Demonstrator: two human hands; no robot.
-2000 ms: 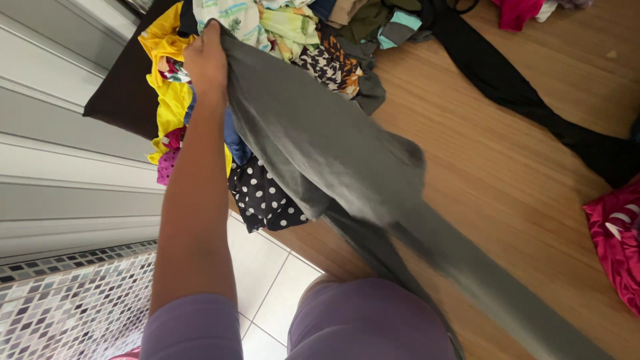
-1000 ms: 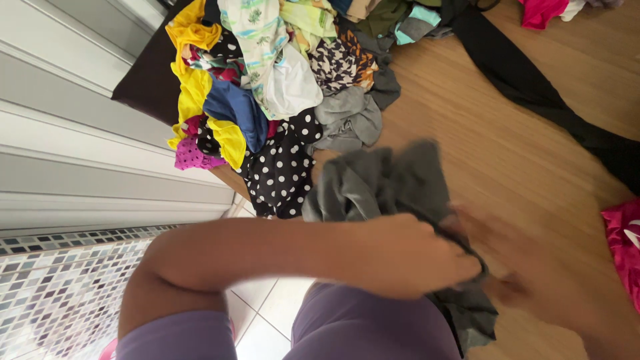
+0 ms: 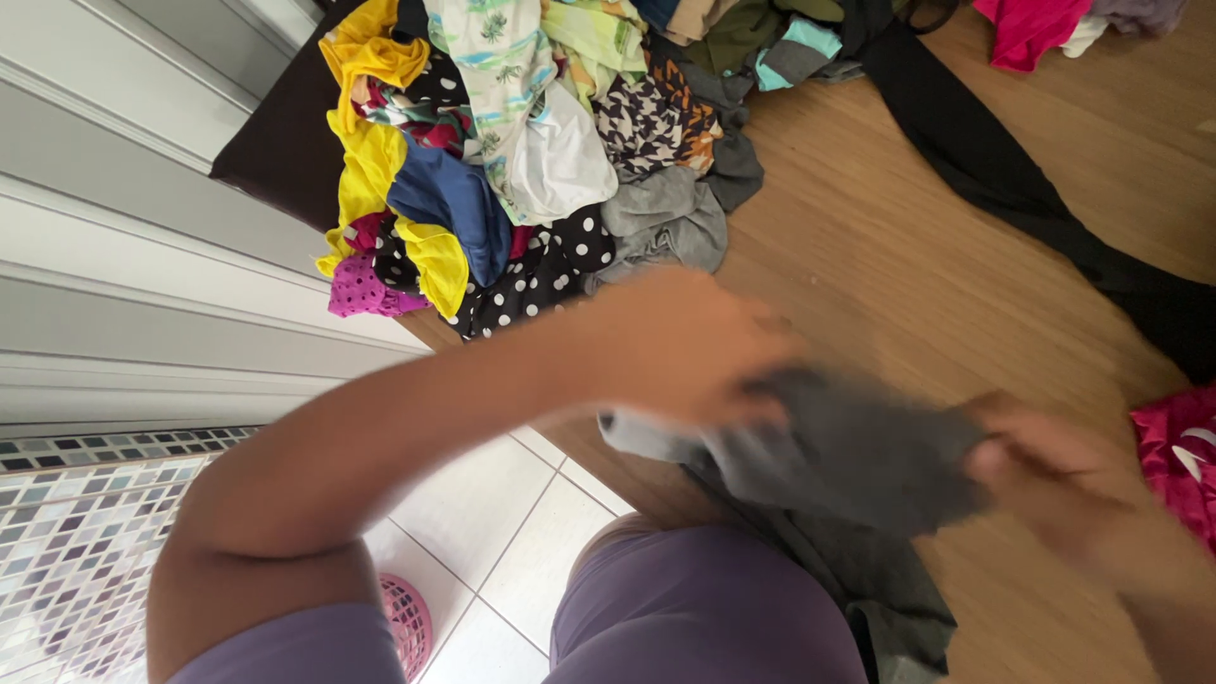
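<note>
A dark grey cloth garment [image 3: 855, 456] is stretched between my two hands above the wooden surface, blurred by motion. My left hand [image 3: 693, 351] grips its left end, with the fingers partly hidden. At its right end, my right hand [image 3: 1054, 475] holds the fabric. Part of the grey cloth hangs down beside my lap, over the edge of the surface. Just beyond my left hand lies a crumpled light grey garment [image 3: 665, 218], next to a black cloth with white polka dots [image 3: 532, 285].
A heap of mixed clothes, with a yellow garment [image 3: 370, 161] and a blue cloth [image 3: 451, 204], lies at the upper left. A long black garment [image 3: 997, 161] crosses the wooden surface [image 3: 855, 266]. Shiny pink fabric [image 3: 1178, 446] is at the right. A pink plastic basket [image 3: 407, 622] stands on the tiled floor.
The grey garment was held out long by my left hand over the clothes heap, then bunched between both hands near my lap. It is now spread between my hands, which are farther apart.
</note>
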